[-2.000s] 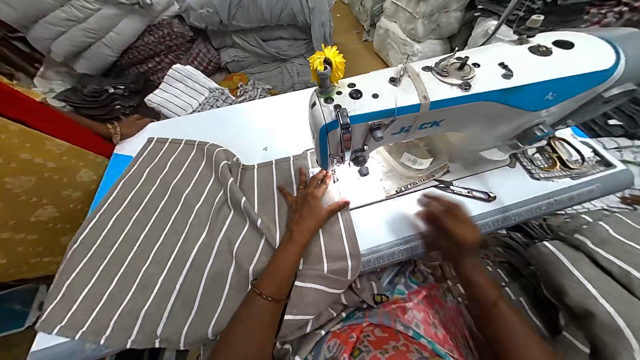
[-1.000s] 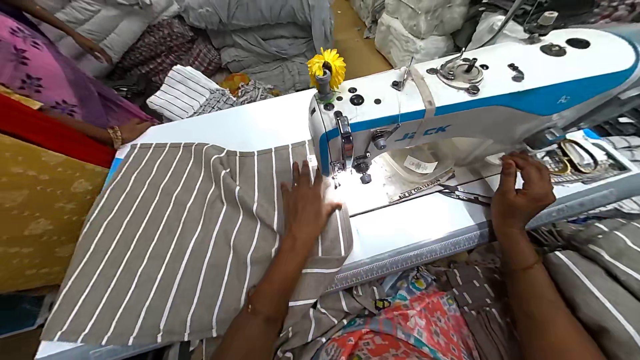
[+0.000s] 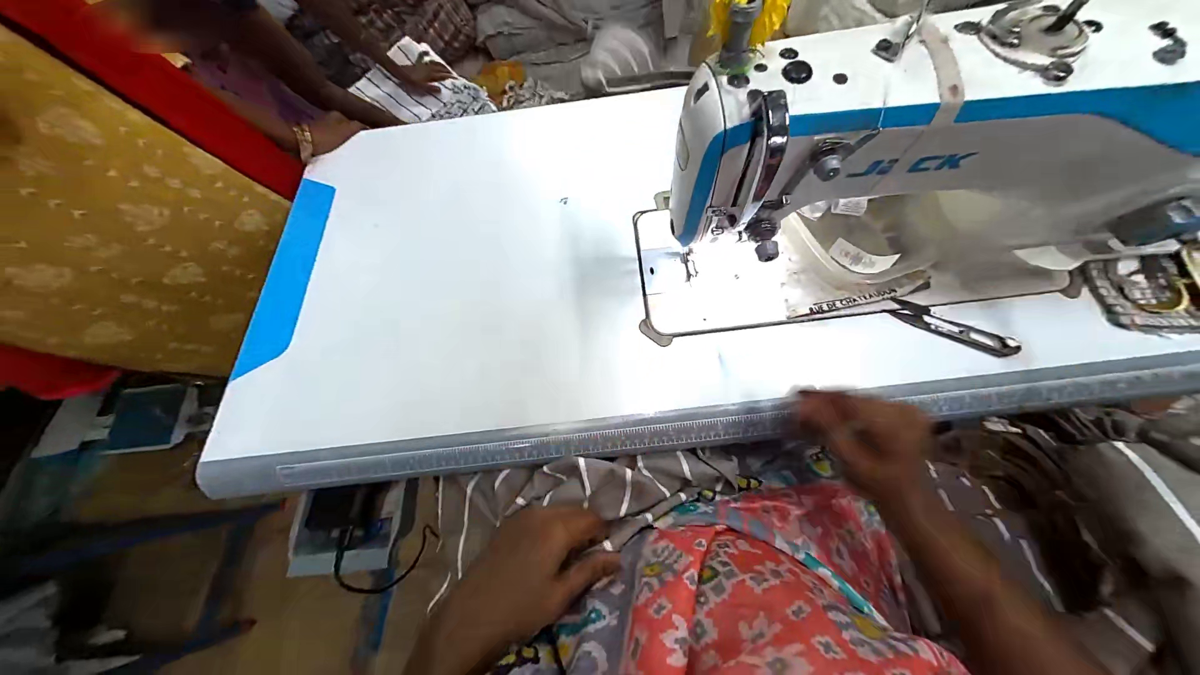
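Observation:
The striped grey-brown fabric lies bunched below the table's front edge, over the lap. My left hand rests at this fabric; whether its fingers grip it cannot be told. Blurred, my right hand is over the front edge, right of the middle, and its fingers are unclear. Above and left of it stands the white and blue Jack sewing machine, its presser foot lit over the needle plate with no fabric under it. Thread snips lie on the table right of the plate.
A ruler strip runs along the front edge of the white table. At the far left corner another person's hand touches the table; another hand is on striped cloth behind. A wire tray with scissors sits at the right.
The striped fabric has left the tabletop and now lies toward the lap. My left hand has moved from beside the presser foot down to it. My right hand has moved left from the machine's right side.

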